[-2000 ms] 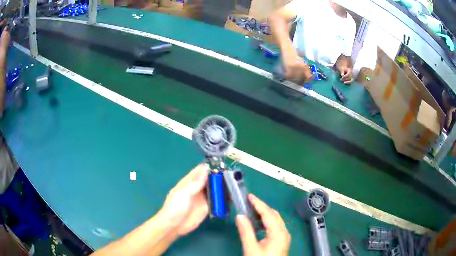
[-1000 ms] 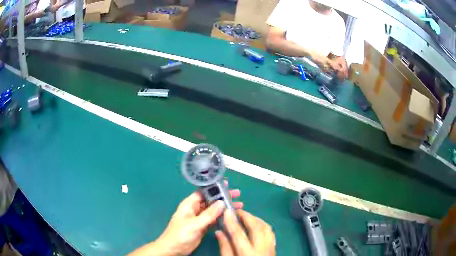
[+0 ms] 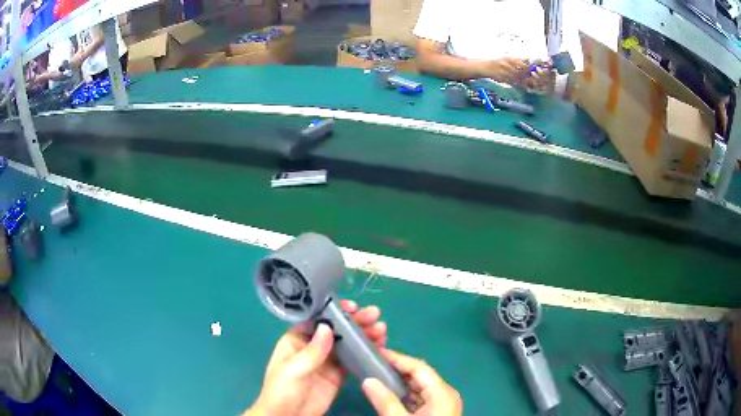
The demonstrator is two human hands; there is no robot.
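A grey handheld fan (image 3: 302, 276) is held above the teal bench, its round head up and to the left and its handle slanting down to the right. My left hand (image 3: 307, 367) grips the handle near the head, thumb on the dark button area. My right hand (image 3: 418, 388) grips the lower end of the handle. The handle shows grey, with no blue visible. A closed fan (image 3: 532, 357) lies on the bench to the right. A loose handle cover (image 3: 600, 390) lies beside it.
A pile of grey covers (image 3: 686, 366) is at the right. A white strip (image 3: 422, 280) borders the conveyor belt (image 3: 390, 215), which carries a cover (image 3: 299, 178) and a blurred fan (image 3: 313, 136). A person (image 3: 487, 41) works across the belt near a carton (image 3: 642, 122). A small white piece (image 3: 216, 328) lies left.
The blue battery and separate cover seen first in my hands no longer show; the handle is covered. The fan has turned, showing the head's side. Belt items have moved right.
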